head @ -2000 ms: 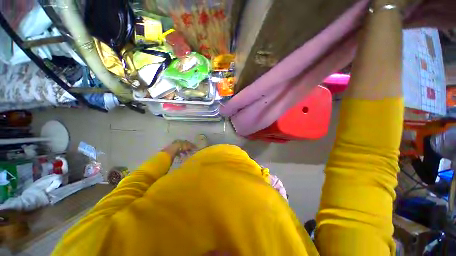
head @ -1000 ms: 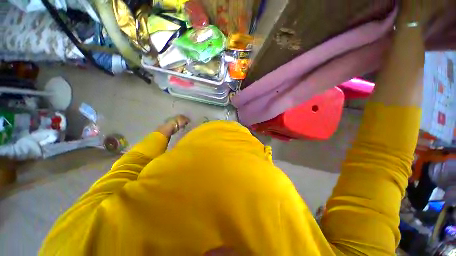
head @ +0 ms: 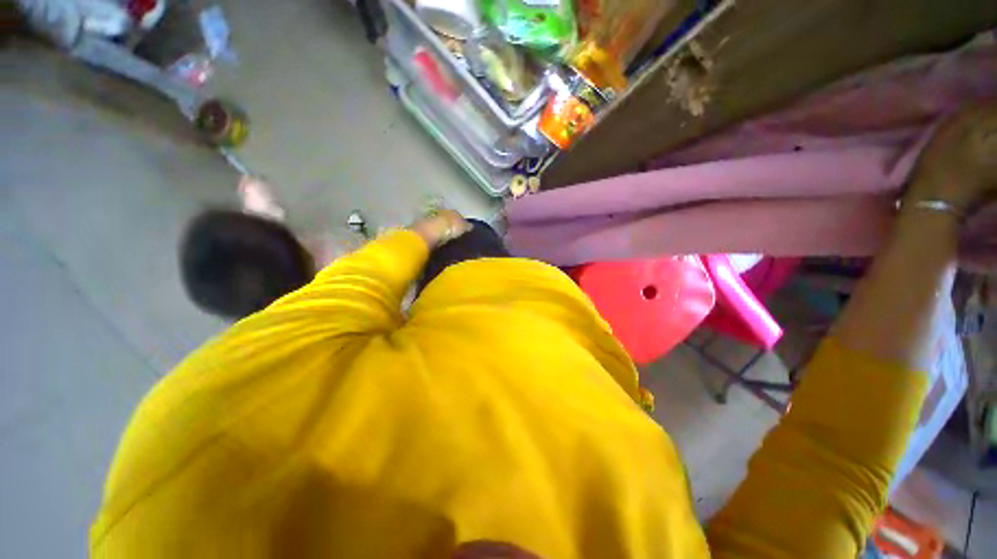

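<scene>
A dusty pink curtain (head: 711,213) is drawn in folds across the upper right, below a brown panel. My right hand (head: 964,158), with a bracelet at the wrist, is at the right edge, shut on the bunched curtain; its fingers are dim. My left hand (head: 443,227) is small and partly hidden near the middle, low beside a dark patch at my yellow top. Its fingers are unclear, and I cannot tell if it holds anything.
A clear storage basket (head: 465,120) with colourful packets stands left of the curtain. A red stool (head: 651,306) and a bright pink object (head: 743,300) are below it. A person's dark-haired head (head: 241,262) is at left. A light board (head: 935,382) is behind my right arm.
The view has turned and shifted. My right hand, cut off or dim at the top before, now shows lower at the right edge with the curtain. A person's head has come into view at left.
</scene>
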